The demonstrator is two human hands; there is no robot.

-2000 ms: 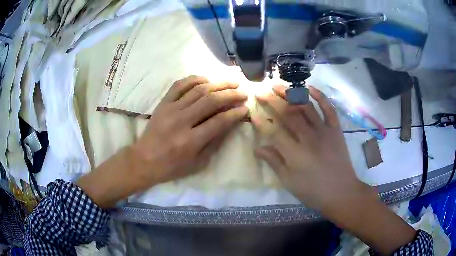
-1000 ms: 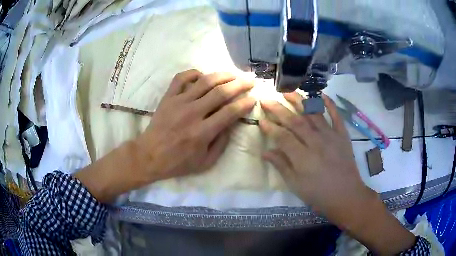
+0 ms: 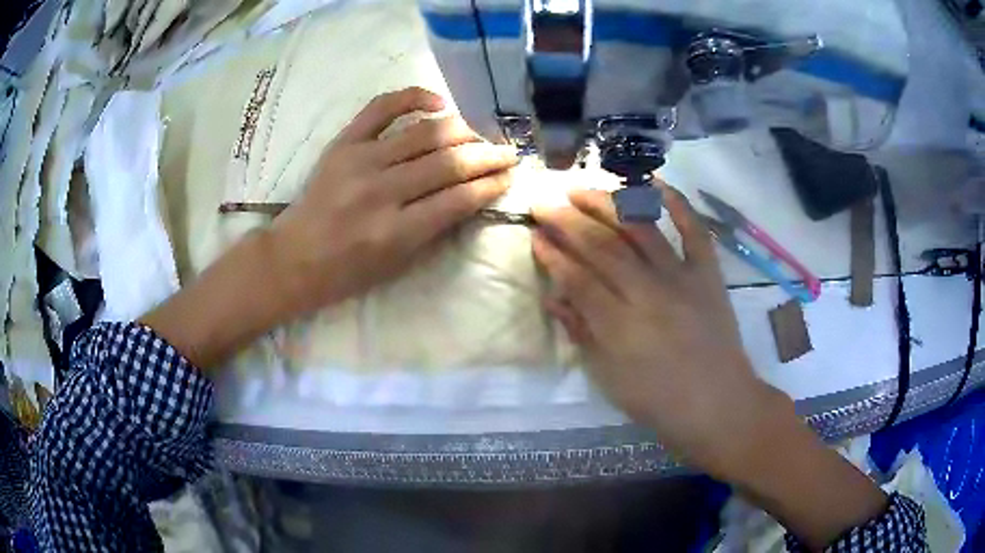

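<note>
The cream patch pocket [image 3: 335,76] lies on the larger cream garment panel [image 3: 432,313], with white wadding [image 3: 400,400] past its near edge. A thin dark trim [image 3: 254,207] runs along the pocket's edge, partly under my hands. My left hand [image 3: 394,205] lies flat on the pocket, fingers spread towards the needle area. My right hand [image 3: 637,292] rests on the cloth just right of it, fingers bent beside the lit area. The sewing machine head [image 3: 670,65] stands above; fingers and glare hide the presser foot and needle.
Pink and blue thread snips [image 3: 769,251], a brown square scrap [image 3: 790,331], a brown strip [image 3: 862,251] and a dark pad piece [image 3: 819,173] lie on the right. Cut panels [image 3: 65,162] are stacked left. A ruler-marked edge [image 3: 454,459] runs along the front; a black cord [image 3: 899,292] crosses it.
The cloth has turned slightly, so the trim lies more level and nearer the machine. My left hand has moved up and away from me with it. My right hand stays close to the needle.
</note>
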